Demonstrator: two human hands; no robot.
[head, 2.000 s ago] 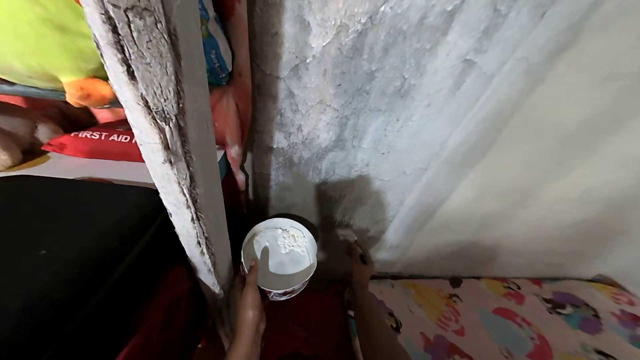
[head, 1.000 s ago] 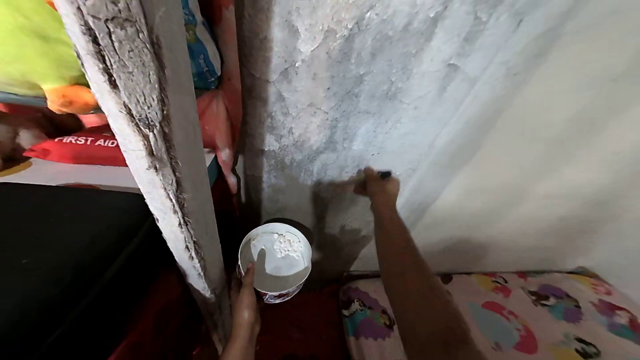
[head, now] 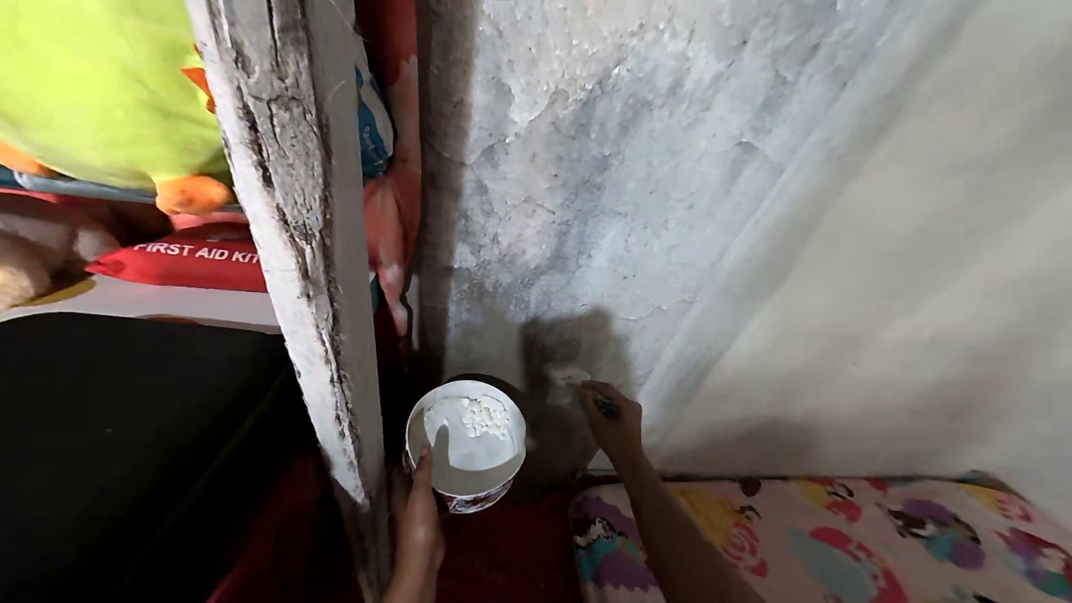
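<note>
My left hand (head: 421, 511) grips the near left side of a round white tub (head: 466, 437), its thumb on the rim. White paste lies inside, lumpy toward the far right. My right hand (head: 614, 417) is closed around a tool with a dark handle (head: 606, 407); its pale end (head: 571, 376) is at the low part of the grey, patchy wall (head: 586, 193), and blur hides whether it is a brush or a scraper. The right hand is to the right of the tub and slightly higher in view, in front of a dark shadow.
A rough, cracked white post (head: 293, 184) stands close on the left. Beyond it are a green and orange plush toy (head: 100, 92), a red first aid pouch (head: 197, 255) and a black surface (head: 126, 435). A patterned mattress (head: 804, 536) lies at lower right against the wall.
My right hand, low beside the wall two seconds ago, was higher on it one second ago and is low again now. My left hand still holds the tub.
</note>
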